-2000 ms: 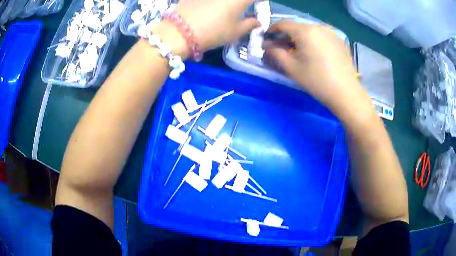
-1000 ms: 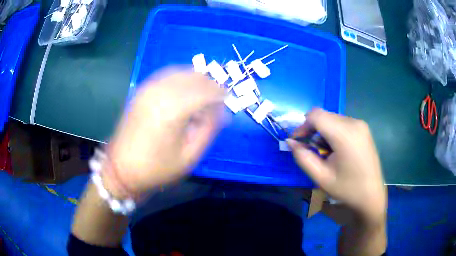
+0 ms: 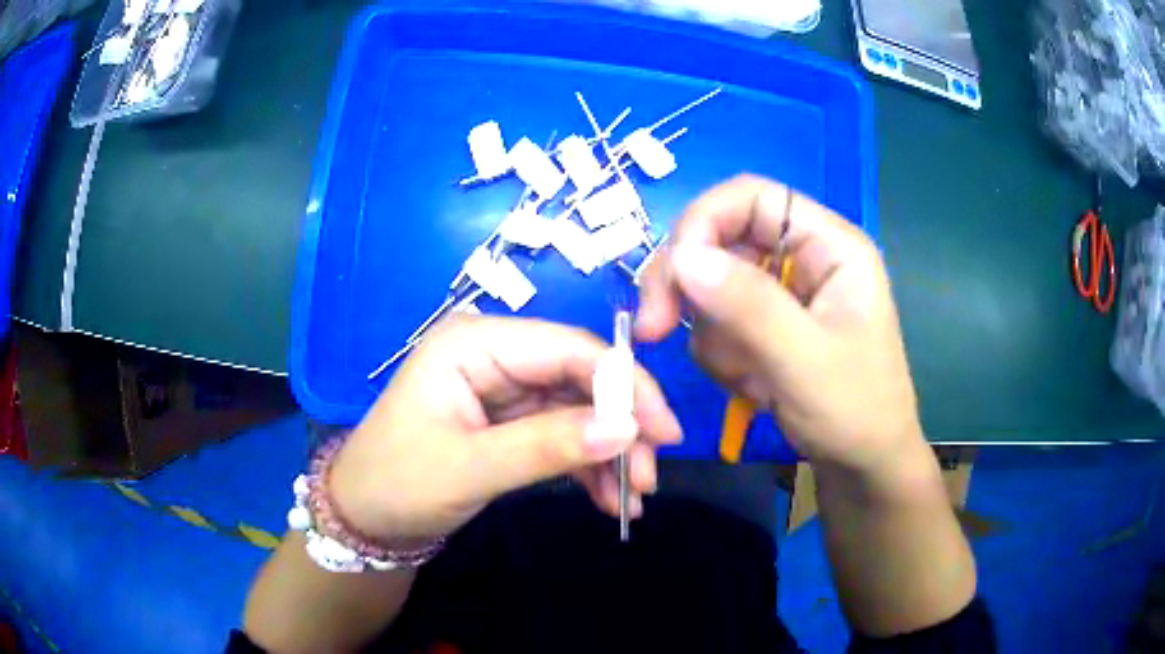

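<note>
My left hand (image 3: 511, 422) pinches a thin metal rod (image 3: 625, 492) with a white label (image 3: 613, 390), held upright over the near side of the blue work tray (image 3: 422, 141). My right hand (image 3: 792, 319) is just right of the rod's upper end, thumb and index finger close to it; I cannot tell if they touch it. It also holds an orange-handled tool (image 3: 737, 428) in the palm, handle pointing down. Several white-labelled rods (image 3: 607, 205) lie crossed in a loose pile in the tray, some partly behind my hands.
A digital scale (image 3: 920, 45) is at the back right. Orange-red scissors (image 3: 1094, 262) and clear plastic bags (image 3: 1111, 90) are at the right. A clear tub of labelled rods (image 3: 160, 64) is at the back left, with a second blue tray (image 3: 28, 141) at the far left.
My left hand has moved from the box behind the tray to the near side and now holds one labelled rod. My right hand has also come back, beside it. The view has tilted down.
</note>
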